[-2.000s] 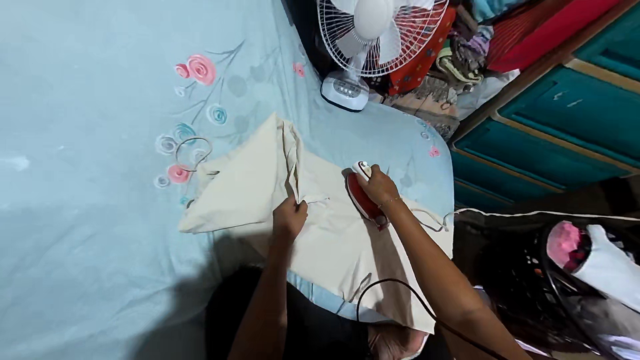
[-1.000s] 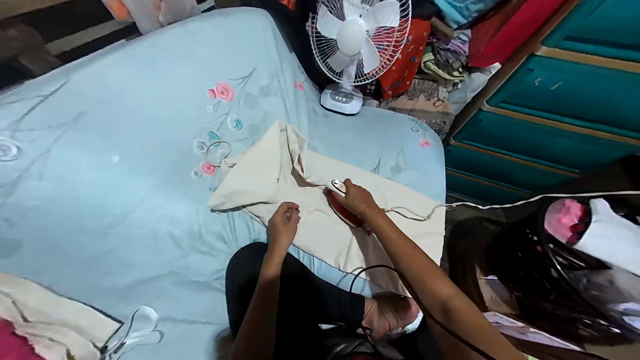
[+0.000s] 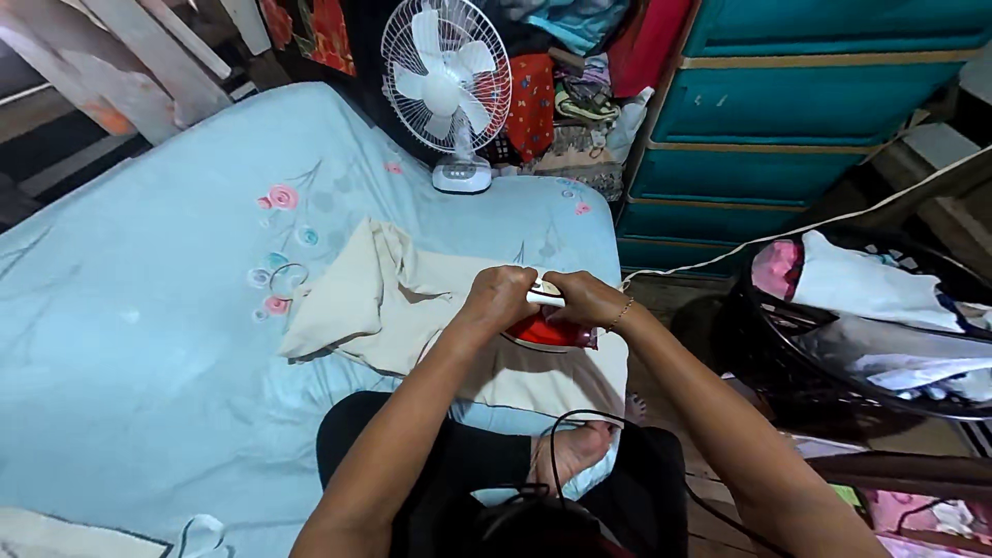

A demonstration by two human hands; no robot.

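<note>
A red and white clothes iron rests on a cream cloth garment spread over the bed near its right edge. My right hand grips the white handle from the right. From the left, my left hand is closed around the handle's other end, its fingers partly hidden. Left of the iron the cloth is bunched and folded, with a thin ring-shaped loop beside it. The iron's soleplate is mostly hidden.
A white electric fan stands at the bed's far edge. Teal drawers are at the upper right. A black basket holds clothes at right. A pale cord runs from near my right hand; a black cable curves over my foot.
My left hand, on the cloth two seconds ago and apart from the iron one second ago, has moved right and joined my right hand on the iron's handle.
</note>
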